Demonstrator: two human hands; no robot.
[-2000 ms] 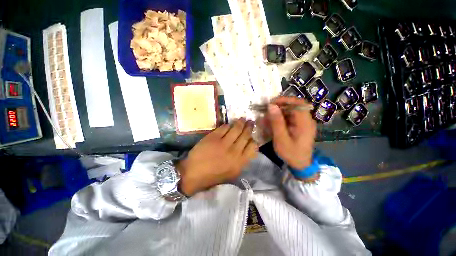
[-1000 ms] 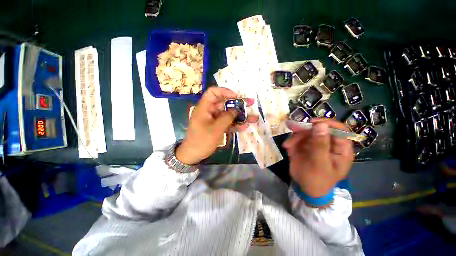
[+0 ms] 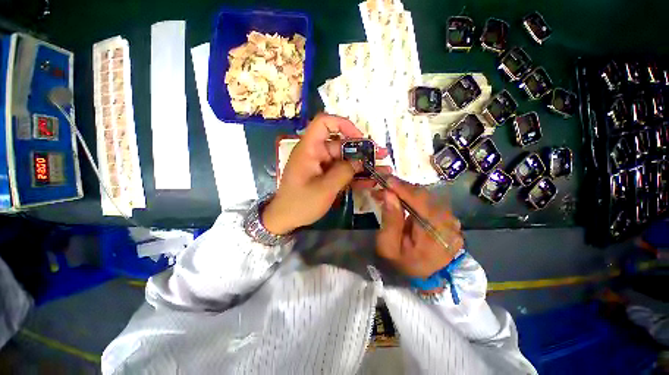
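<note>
My left hand (image 3: 312, 179) holds a black squarish watch housing (image 3: 359, 151) with a shiny rim between thumb and fingers, above the sheets. My right hand (image 3: 418, 231) holds metal tweezers (image 3: 411, 209) like a pen, slanting up and left, with the tips at the housing's lower right edge. Whether the tips hold a small piece cannot be told. Printed adhesive sheets (image 3: 403, 95) overlap beyond the hands. The pad in its red-brown frame (image 3: 284, 150) is mostly hidden behind my left hand.
A blue bin (image 3: 220, 88) holds a pile of tan bits. White strips (image 3: 170, 110) and a printed strip (image 3: 116, 124) lie left of it. A blue-and-white controller (image 3: 45, 124) stands far left. Loose housings (image 3: 527, 129) lie right of the sheets, beside a filled black blister tray (image 3: 587, 146).
Both hands were low over the sheets two seconds ago. My left hand then came to hold a housing. My right hand has since moved left, bringing the tweezers to it.
</note>
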